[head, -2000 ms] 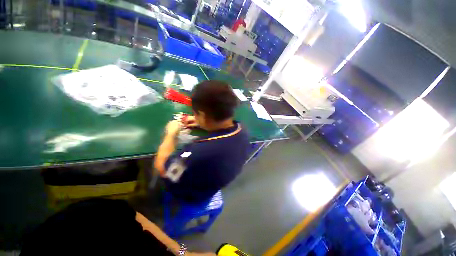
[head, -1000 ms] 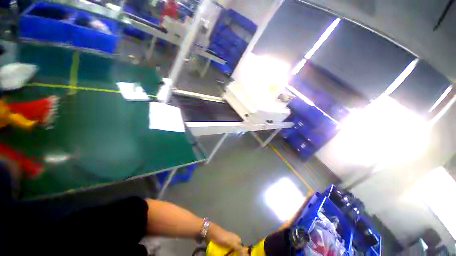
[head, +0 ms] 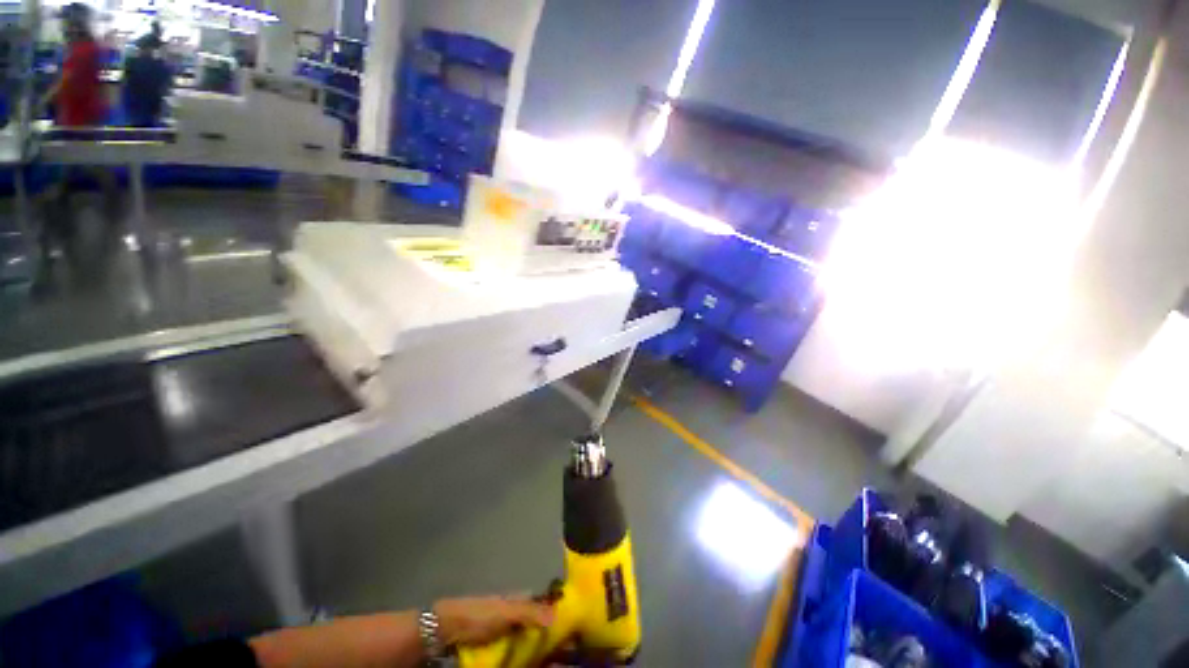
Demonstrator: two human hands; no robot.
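My left hand (head: 502, 626) comes in from the lower left, with a metal watch band on the wrist, and is closed round the handle of a yellow heat gun (head: 602, 594). The gun's black front and metal nozzle point up and away from me. Its lower end is cut off by the bottom edge. My right hand is not in view.
A white conveyor machine (head: 456, 307) with a dark belt (head: 196, 405) stands at the left. Blue bins (head: 900, 607) with dark items are at the lower right. Blue racks (head: 730, 313) stand behind; people are far left.
The view has swung right, away from the green bench and the seated coworker, to the conveyor machine. The heat gun has come further into view, with its nozzle now pointing up.
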